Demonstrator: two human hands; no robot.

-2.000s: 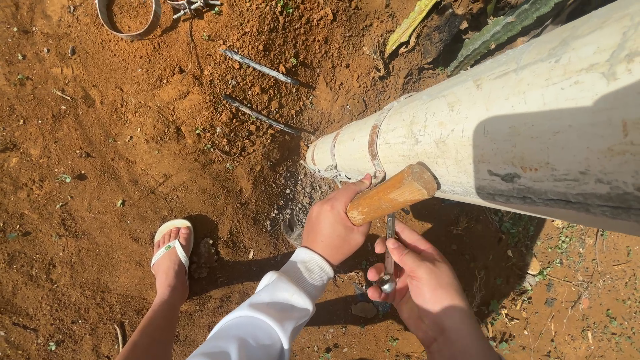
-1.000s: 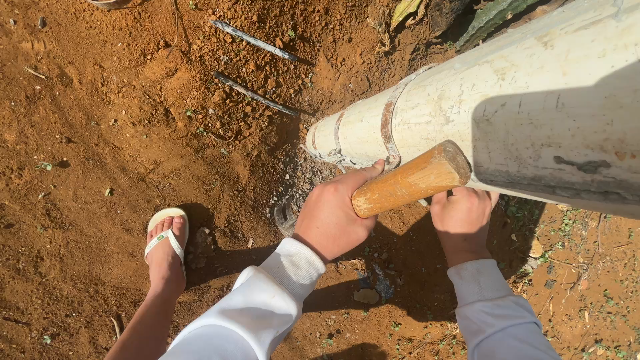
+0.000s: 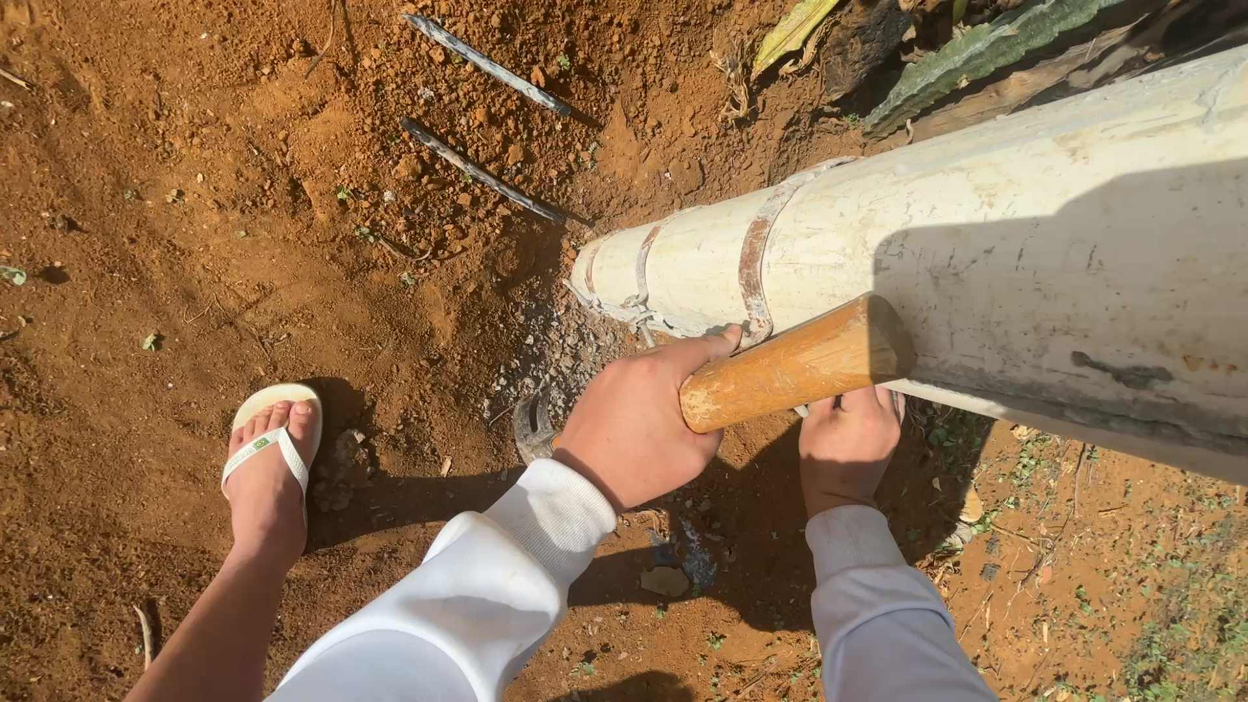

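My left hand is closed around the wooden handle of a claw hammer; its metal head shows below the wrist side, near the gravel. The thumb of that hand reaches the metal strap around the white post. My right hand is at the post's lower edge, its fingertips partly hidden behind the hammer handle and post. A small bit of metal shows beside those fingers, so I cannot tell how it is held. A second strap circles the post closer to its base, with twisted wire beside it.
Two thin dark rods stand out on the reddish soil at the upper left. Grey gravel lies around the post's base. A foot in a white flip-flop is on the soil at left. Spiny green leaves lie beyond the post.
Two seconds ago my right hand held a metal tool with a rounded end below the hammer handle; it has since moved to the post's lower edge. My left hand keeps the hammer.
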